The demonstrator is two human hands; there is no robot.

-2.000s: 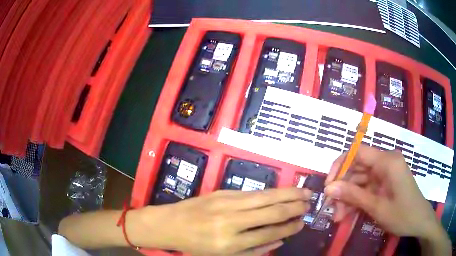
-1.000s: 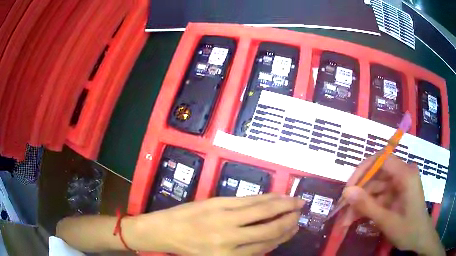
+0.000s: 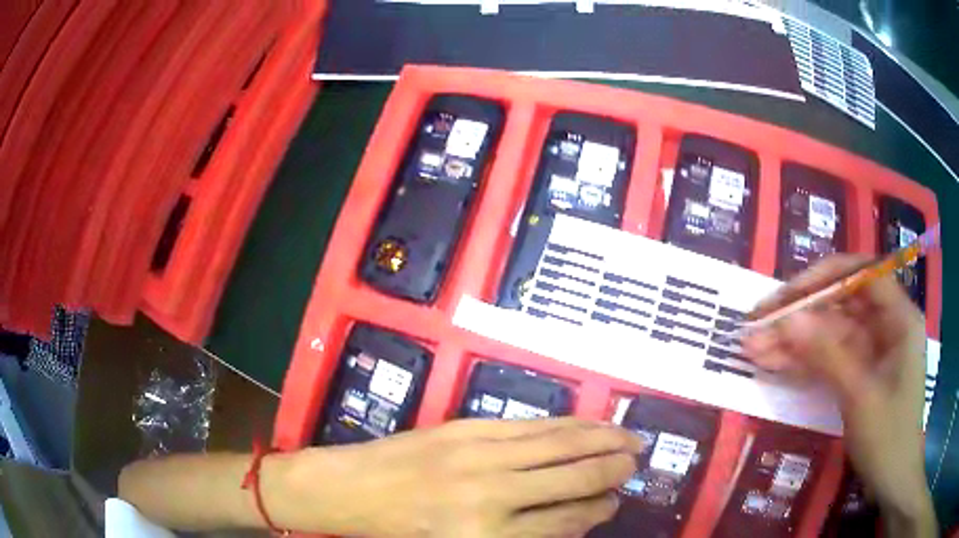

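The white die-cut sticker sheet [image 3: 631, 363] with rows of short black bars lies across the red foam tray [image 3: 450, 263]. My right hand [image 3: 841, 347] holds the orange tweezers [image 3: 841, 286] like a pen, pink-purple end up to the right, metal tip at the black bars near the sheet's middle. Whether a sticker is on the tip cannot be seen. My left hand [image 3: 463, 478] lies palm down over the lower row, fingertips at the edge of an open-backed phone [image 3: 673, 452]. It holds nothing visible; its fingers are extended, nearly together.
Other open phones [image 3: 436, 194] sit in the tray pockets. A black adhesive sheet [image 3: 547, 47] lies beyond the tray, with a white lattice sheet [image 3: 831, 68] at its right. Stacked red foam trays [image 3: 137, 158] lean at left. Crumpled clear plastic [image 3: 174, 405] is at lower left.
My right hand has moved up and right from the lower-row phone to the sticker sheet, and the tweezers now lie flatter. My left hand has barely moved. The view has shifted slightly.
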